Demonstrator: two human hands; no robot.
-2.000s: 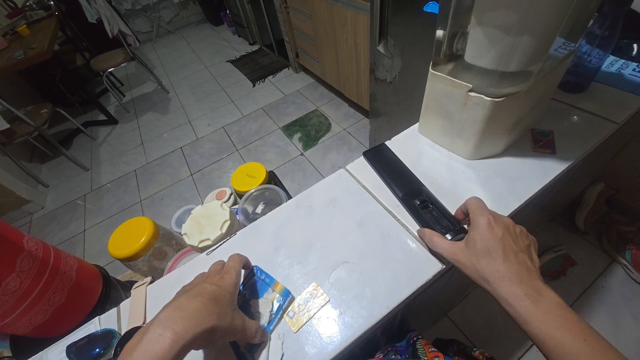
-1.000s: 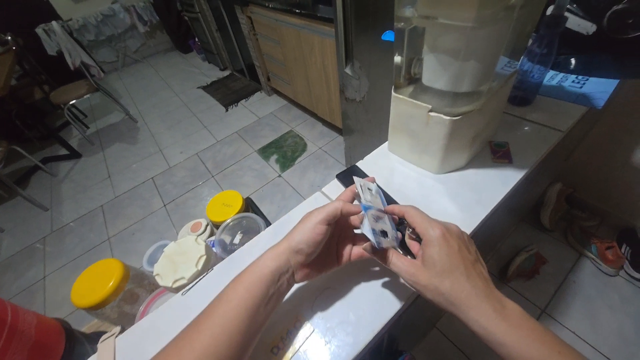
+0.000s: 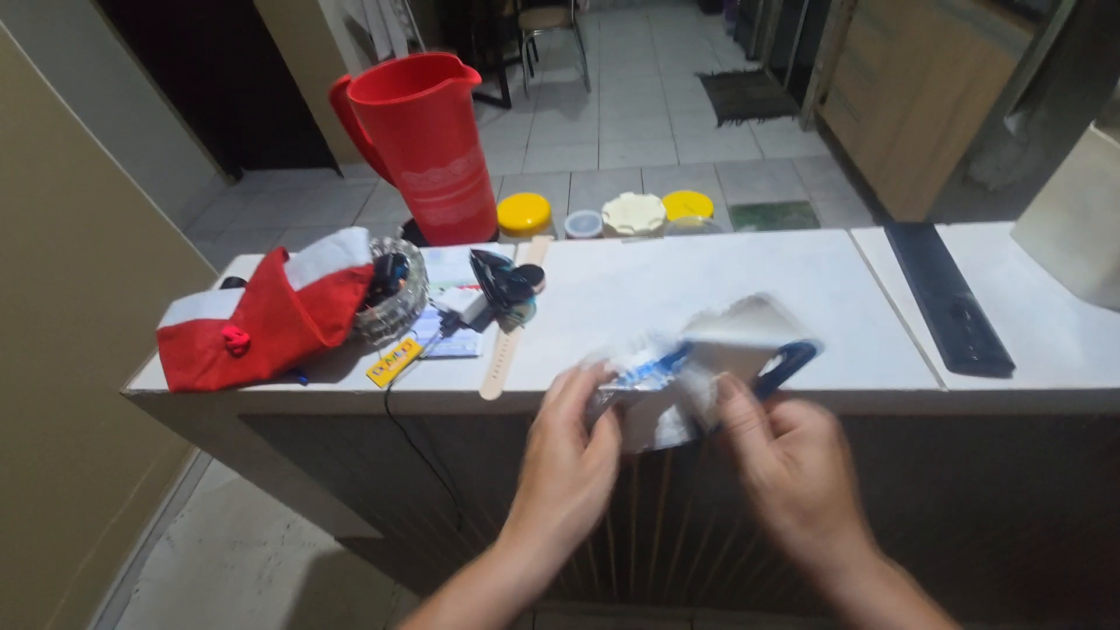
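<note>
Both my hands grip a blurred package of card and clear plastic (image 3: 652,407), with blue print and a round hang hole at its right end, above the counter's front edge. My left hand (image 3: 573,437) pinches its left part. My right hand (image 3: 792,464) has its thumb and fingers on the right part. Motion blur hides what lies inside the package. A long black case or device (image 3: 949,302) lies on the white counter (image 3: 735,271) to the right of my hands. Left of them is a beige strap or strip with slots (image 3: 503,359).
A red pitcher (image 3: 429,149) stands at the back left. In front are a red and white cloth hat (image 3: 271,315), a glass bowl (image 3: 398,293), sunglasses (image 3: 503,284), a yellow tag (image 3: 394,361) and a hanging black cable (image 3: 420,451). Several lidded containers (image 3: 634,214) stand behind the counter.
Two seconds ago my left hand was on a blue packet on the counter and my right hand on the black object. Both hands now hold a package. The view has swung left.
</note>
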